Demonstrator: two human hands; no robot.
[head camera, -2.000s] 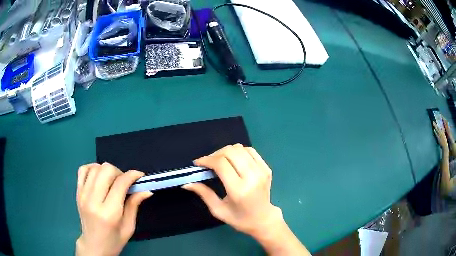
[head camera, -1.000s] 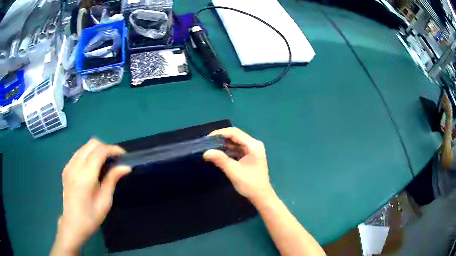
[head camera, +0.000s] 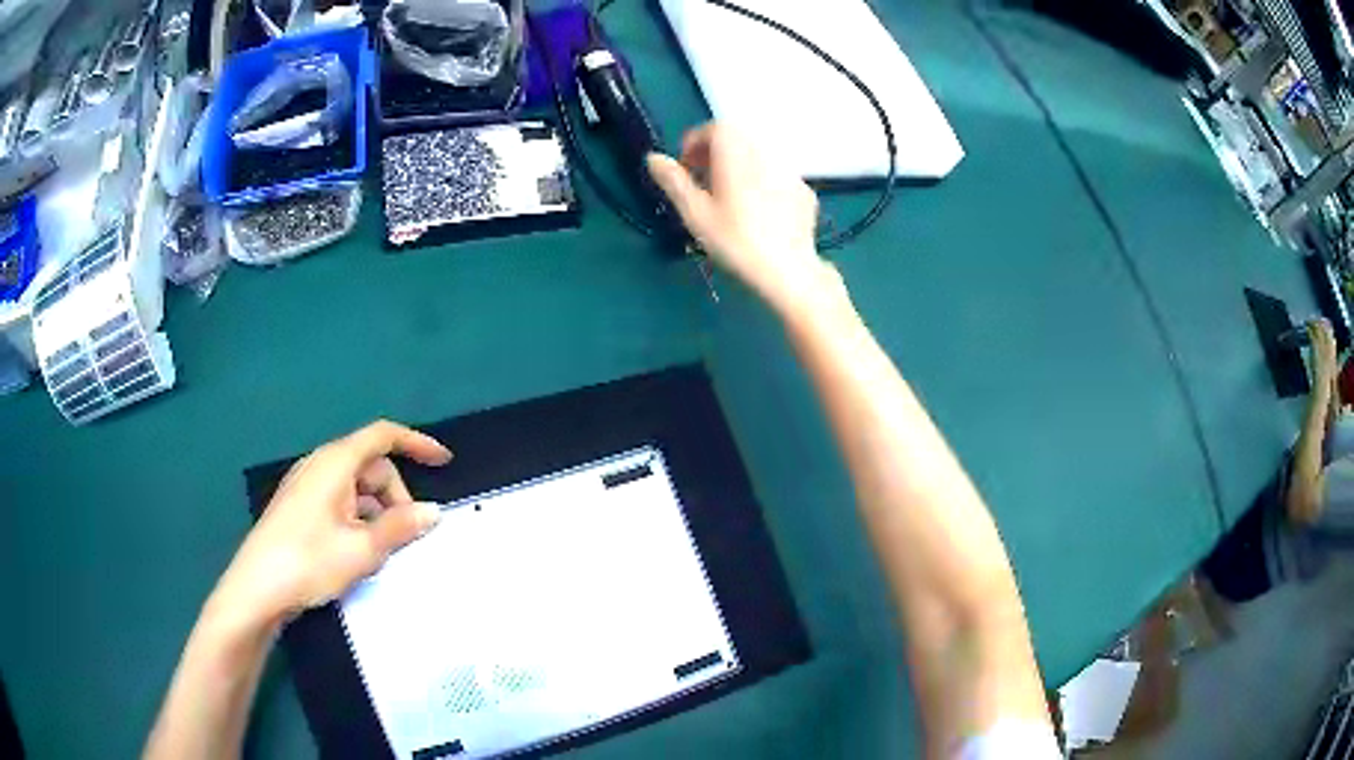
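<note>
A silver laptop (head camera: 542, 601) lies bottom side up on the black foam mat (head camera: 750, 549), with black rubber feet and dotted vents showing. My left hand (head camera: 334, 520) is at its upper left corner, thumb tip on the edge, fingers apart and not gripping it. My right hand (head camera: 743, 208) is at the black electric screwdriver (head camera: 616, 112), which lies on the bench. My thumb tip meets the side of its handle; whether my fingers close on it cannot be told. The bit points toward me.
The screw tray (head camera: 475, 178), clear screw tub (head camera: 293, 223) and blue parts bin (head camera: 238, 149) stand at upper left. A label sheet (head camera: 101, 342) curls at far left. A white foam stack (head camera: 846, 89) lies behind the screwdriver. A person's arm (head camera: 1314, 431) shows at the right edge.
The laptop, earlier held edge-on in both hands, now lies flat on the mat. My right hand has left it and moved up to the screwdriver. My left hand has loosened its grip.
</note>
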